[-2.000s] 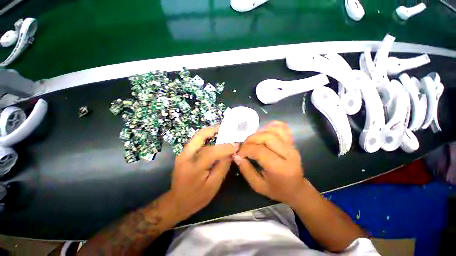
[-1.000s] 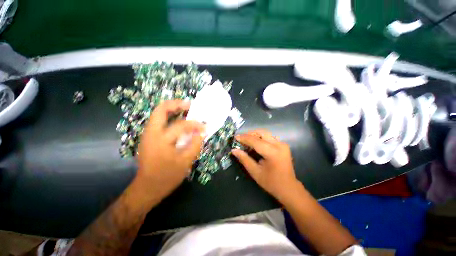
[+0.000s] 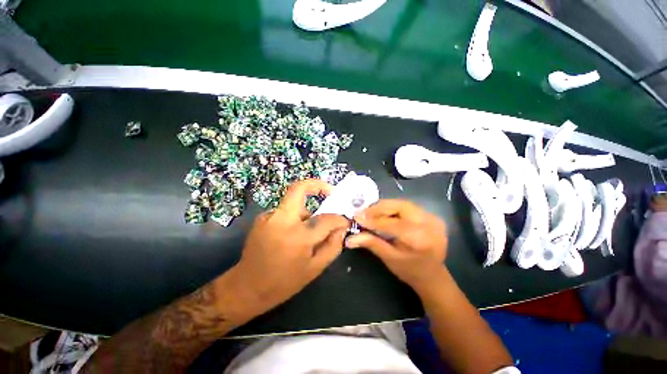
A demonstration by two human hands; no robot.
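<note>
My left hand [image 3: 292,237] is closed around the tapering part of a white housing half [image 3: 356,193], whose round head points up and away from me. My right hand [image 3: 406,237] pinches a small circuit board [image 3: 354,228] at its fingertips, against the housing's near side. The fingers hide much of the board and the housing's tail. A loose circuit board pile [image 3: 256,157] of green and silvery pieces lies just beyond and left of my hands.
Overlapping white shells [image 3: 545,197] lie on the right, with a single shell [image 3: 439,161] beside them. White shells [image 3: 479,44] lie on the green belt behind the pale rail [image 3: 183,79]. A white curved unit [image 3: 36,128] is at far left. One loose board [image 3: 132,129] lies left of the pile.
My left hand has moved right and nearer to me with the housing, away from over the pile. My right hand has come from the pile's edge to the housing with a board. The belt shells have shifted.
</note>
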